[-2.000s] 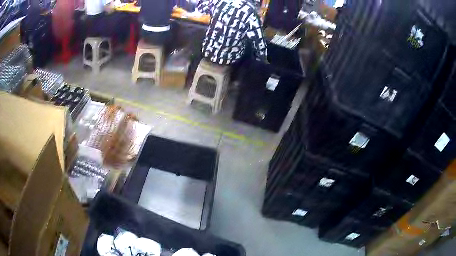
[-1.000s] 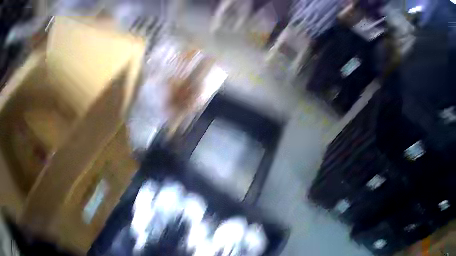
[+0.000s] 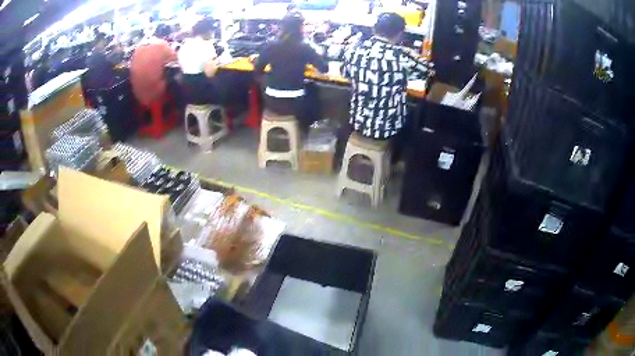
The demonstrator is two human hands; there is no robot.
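Note:
Neither of my hands is in view. Nearest in front of me, a black crate (image 3: pixel 271 335) is cut off by the bottom edge, with white rounded housings (image 3: pixel 230 352) just showing in it. Beyond it stands an open black crate (image 3: pixel 324 254) with a flat pale sheet (image 3: pixel 315 309) on its bottom. A large brown carton (image 3: pixel 115 306) with raised flaps stands at the left.
Tall stacks of black crates (image 3: pixel 550 222) stand at the right. Trays of parts and an orange-brown wrapped bundle (image 3: pixel 240 233) lie behind the carton. Several people sit on stools at a bench at the back, one in a patterned shirt (image 3: pixel 376 83). A yellow line (image 3: pixel 313 206) crosses the floor.
The view swung down towards the carton and the housings, then tilted up again. More of the workers and bench now shows, and fewer housings. No hand has appeared.

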